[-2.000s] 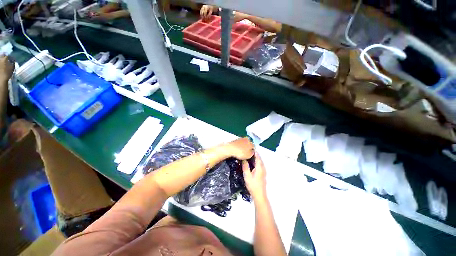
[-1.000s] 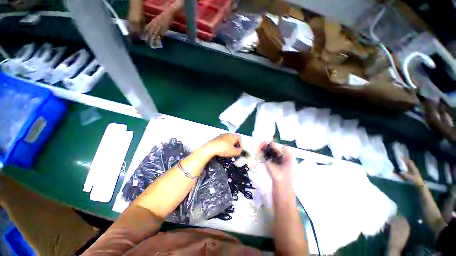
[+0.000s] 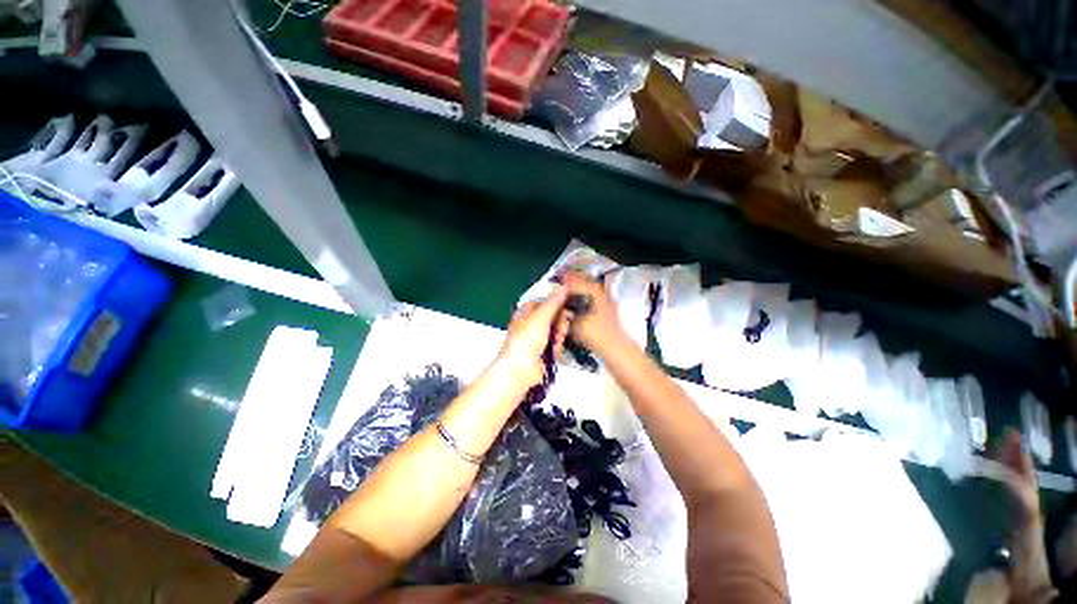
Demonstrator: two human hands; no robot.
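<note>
My left hand [image 3: 540, 336] is closed on a black cable bundle [image 3: 550, 363] above the back edge of the white work mat [image 3: 396, 348]. My right hand [image 3: 591, 309] touches it at the fingertips, with dark cable between the hands; its exact grip is partly hidden. Both are over the leftmost white wrapped product [image 3: 576, 260] of a row on the green belt. Black cables lie on two other wrapped products [image 3: 756, 309]. A loose cable pile [image 3: 596, 472] lies on the mat beside a clear plastic bag of cables [image 3: 514, 501], partly behind my left forearm.
A blue bin [image 3: 130, 307] and white strips [image 3: 274, 425] are at left, a stack of white sheets [image 3: 850, 507] at right. A metal post [image 3: 284, 177] rises at the mat's corner. A red divided tray [image 3: 402, 41] and torn cartons [image 3: 827, 195] are behind. Another person's hand [image 3: 1022, 484] is at right.
Both hands have moved back from over the mat to the belt's edge and come together. Black cables now show on two wrapped products. The other person's hands have left the red tray.
</note>
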